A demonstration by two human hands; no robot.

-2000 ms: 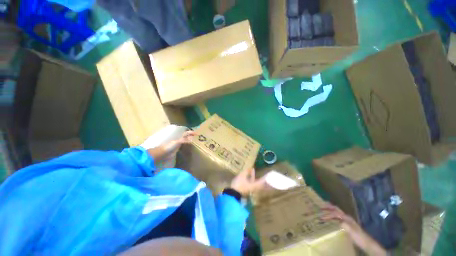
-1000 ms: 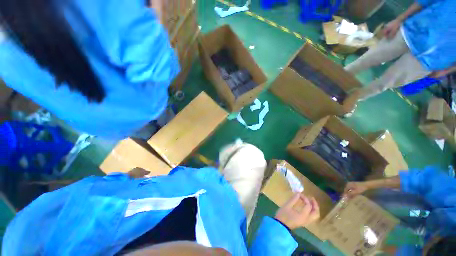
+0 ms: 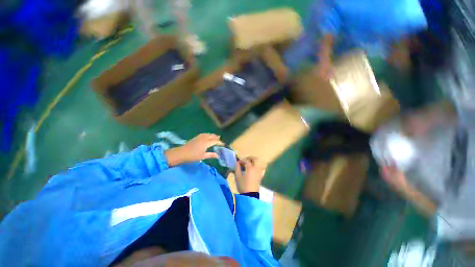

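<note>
My left hand [image 3: 195, 149] and my right hand [image 3: 250, 174] are close together in front of my chest. A small pale bluish-white piece [image 3: 226, 157] is between their fingertips, held from both sides. Blur hides whether it is a label or backing paper, and any print on it. A closed brown carton [image 3: 273, 134] lies just beyond my hands. Another carton [image 3: 285, 218] lies to the right of my right sleeve, with a white patch [image 3: 266, 195] at its near edge.
Two open cartons with dark goods stand ahead, one at left [image 3: 122, 116] and one at centre [image 3: 211, 112]. Another person's hand [image 3: 325, 65] is by a shiny carton [image 3: 359, 86]. A person in grey [image 3: 435, 151] is at right. Pale strips [image 3: 169, 138] lie on the green floor.
The view has swung right. My left hand has come into view beside my right hand, and the pale piece is now between them. The open cartons now appear further left.
</note>
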